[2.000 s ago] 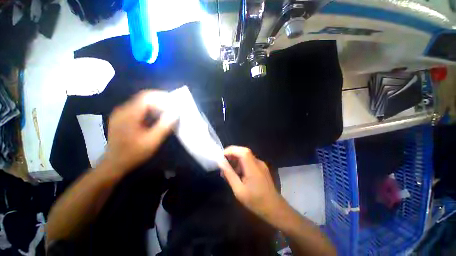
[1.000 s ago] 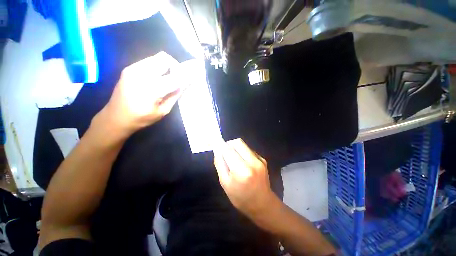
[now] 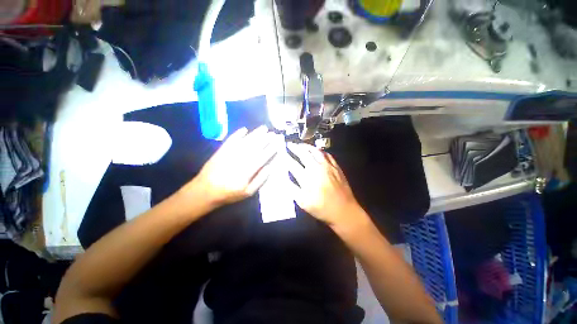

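Observation:
A white strip [image 3: 277, 201] lies on the large black garment panel [image 3: 379, 164], its upper end under the needle area of the sewing machine [image 3: 304, 130]. My left hand [image 3: 239, 166] lies flat on the strip's left side, fingers pointing at the presser foot. My right hand [image 3: 321, 183] lies on its right side, fingertips just below the presser foot. Both hands press the strip and cloth down. Lamp glare hides the fingertips and the needle. Whether my right hand holds a small tool cannot be told. Another white piece [image 3: 136, 202] lies on the panel at the left.
A blue work lamp [image 3: 210, 107] hangs left of the needle. A stack of small cut pieces [image 3: 484, 158] lies at the right end of the bed. A blue lattice basket [image 3: 432, 256] stands below at the right. Bundled pieces [image 3: 18, 174] lie far left.
The white strip has moved from between my fingers in front of the machine to under the needle area. Both hands have moved up and closer together and now lie flat. The view has shifted.

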